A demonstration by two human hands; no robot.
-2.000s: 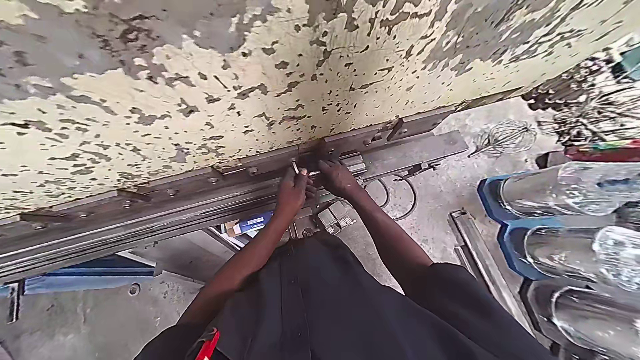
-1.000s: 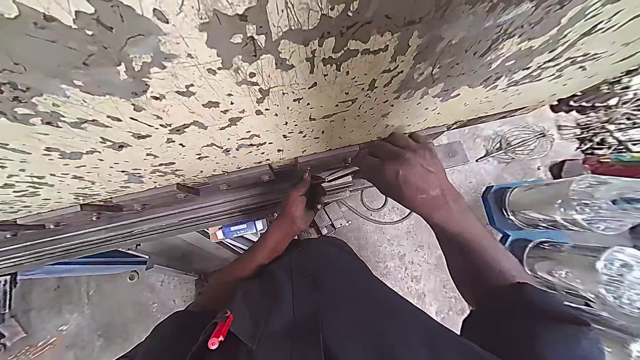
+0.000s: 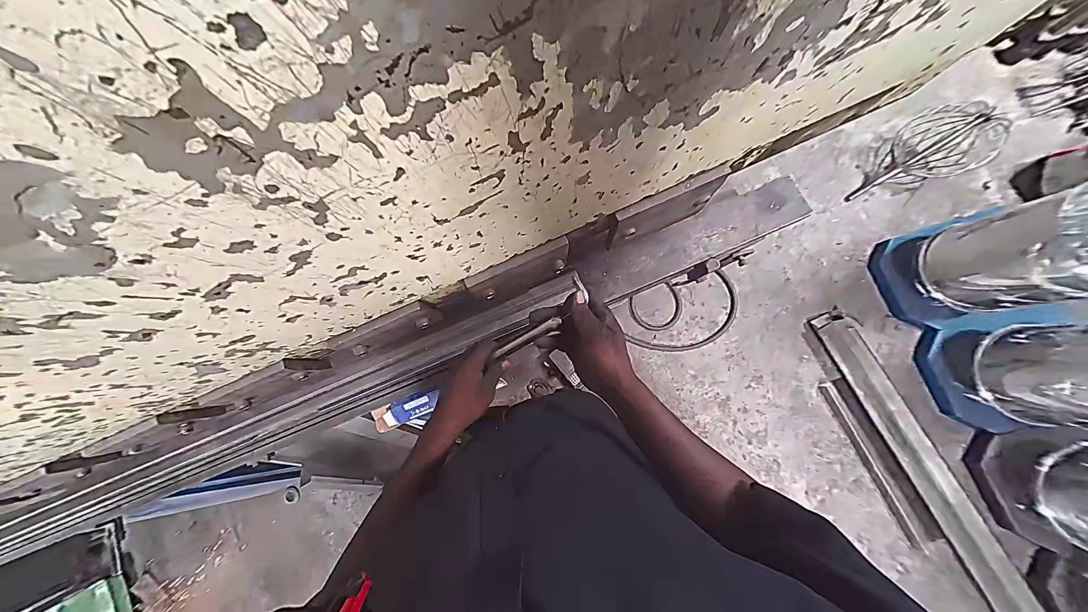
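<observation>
My left hand (image 3: 473,384) grips the near end of a slim metal piece (image 3: 527,337), perhaps a wrench, beside the long metal rails. Close by, my right hand (image 3: 591,344) is closed around the far end of that piece, with a small pale tip (image 3: 580,287) standing up at its fingers. Both hands are just in front of the bolted steel edge (image 3: 382,348) of a large machine plate (image 3: 408,204) with flaking cream paint. The fingers hide part of what they hold.
A cable loop (image 3: 733,310) hangs right of my hands. Steel bars (image 3: 909,442) lie on the floor near blue-framed metal cylinders (image 3: 1020,365). A wire whisk (image 3: 943,149) lies farther back. Below the rails are a blue box (image 3: 414,408) and a blue metal beam (image 3: 225,491).
My right hand has come down from the machine edge to the piece by my left hand. The view has turned and shifted.
</observation>
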